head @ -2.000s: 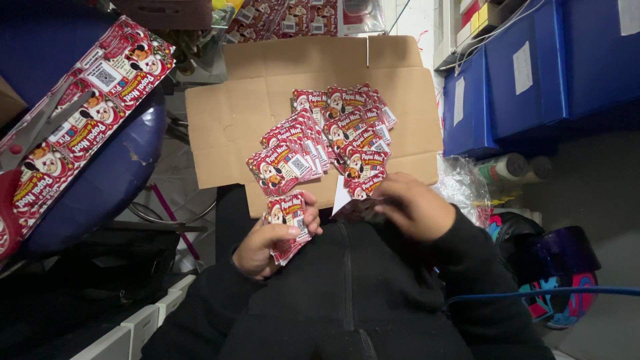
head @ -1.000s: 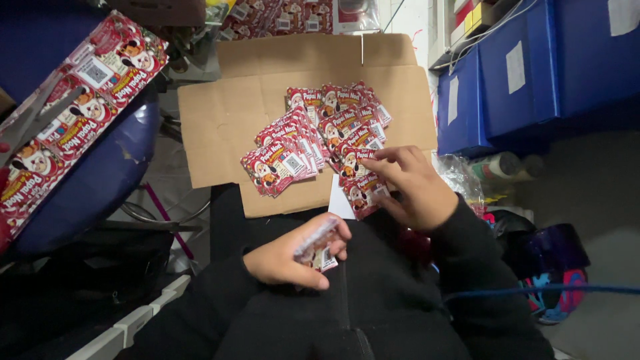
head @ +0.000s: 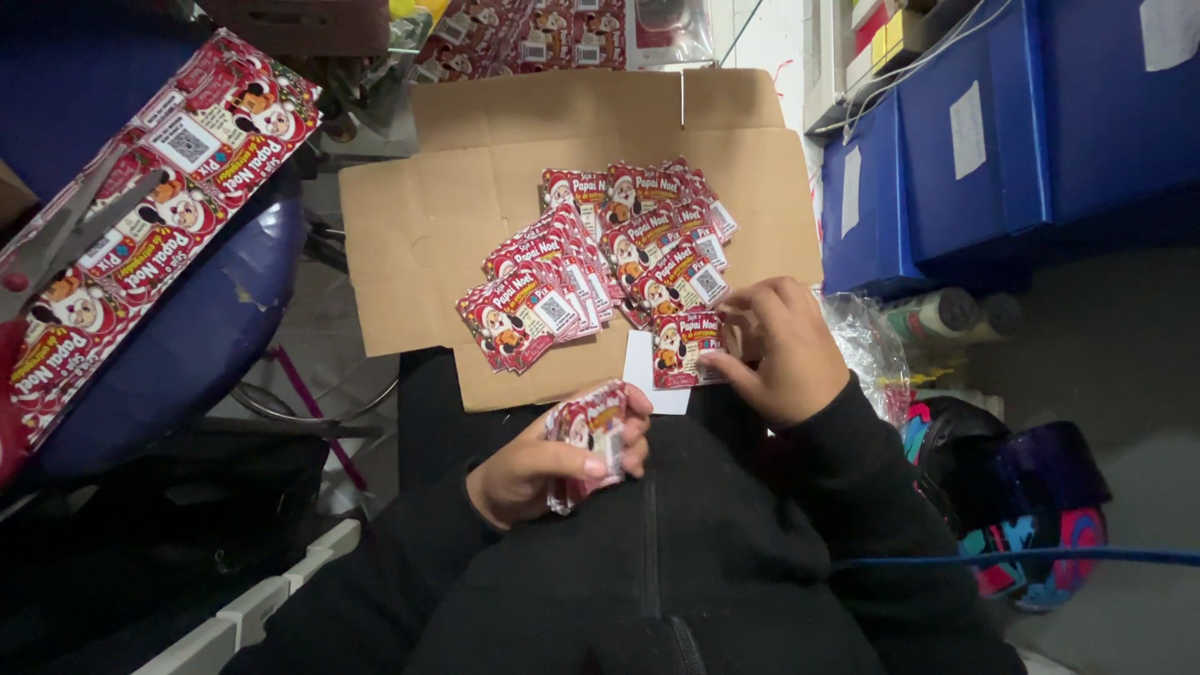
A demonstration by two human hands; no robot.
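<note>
My left hand [head: 553, 459] is closed around a small stack of red printed Santa cards [head: 589, 441], held tilted over my lap. To its upper right, my right hand [head: 783, 352] grips the right edge of a red Santa card [head: 680, 349], thumb on its face. That card lies partly over a white piece of paper [head: 647, 375] at the near edge of a flattened cardboard box [head: 422, 309]. On the cardboard, a left pile of overlapping cards [head: 530, 309] lies fanned, beside a larger spread of cards [head: 656, 234] on the right.
Uncut printed sheets [head: 202, 178] lie on a blue rounded seat [head: 225, 291] at left, with scissors [head: 75, 234] on them. More printed sheets [head: 525, 37] lie beyond the cardboard. Blue bins [head: 975, 141] stand at right, near clear plastic wrap [head: 862, 347] and bottles [head: 937, 314].
My left hand moved right and turned the stack between the earlier frames; its card faces now show more plainly. My right hand is a little lower relative to the card spread than one second ago.
</note>
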